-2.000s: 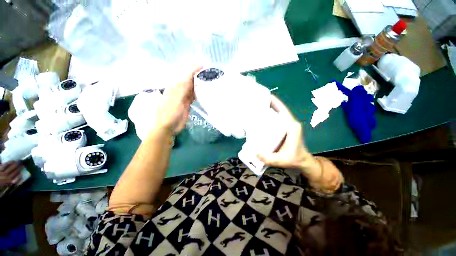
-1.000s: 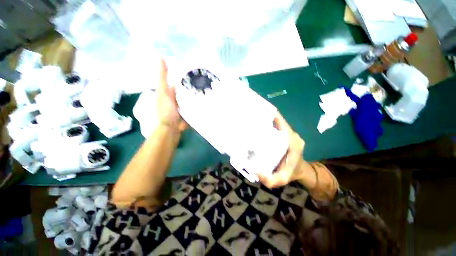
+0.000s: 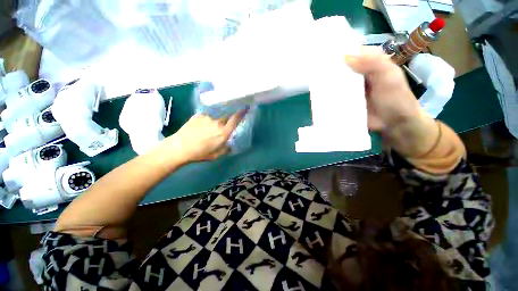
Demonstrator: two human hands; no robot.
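Observation:
A white security camera [image 3: 335, 85] is raised in front of me, overexposed, its squared foot hanging down at the right end. A thin white antenna [image 3: 238, 95] runs along its lower left side. No lens face shows on it. My right hand [image 3: 392, 99] grips the camera at its right end. My left hand [image 3: 207, 136] is low at the left, below the antenna. Its fingers are at a crinkled clear plastic piece [image 3: 243, 132] on the green mat; whether they grip it I cannot tell.
Several white cameras [image 3: 42, 185] stand at the left, with one more [image 3: 142, 119] nearer the middle. Clear plastic [image 3: 85, 34] is piled at the back. An orange-brown red-topped can [image 3: 417, 42] and a white curved part [image 3: 434, 82] are at the right. Papers [image 3: 406, 14] lie behind.
The camera has turned, moved right and up, and its lens face has gone from view. My left hand has come off it and moved down to the plastic. The blue rag is now hidden.

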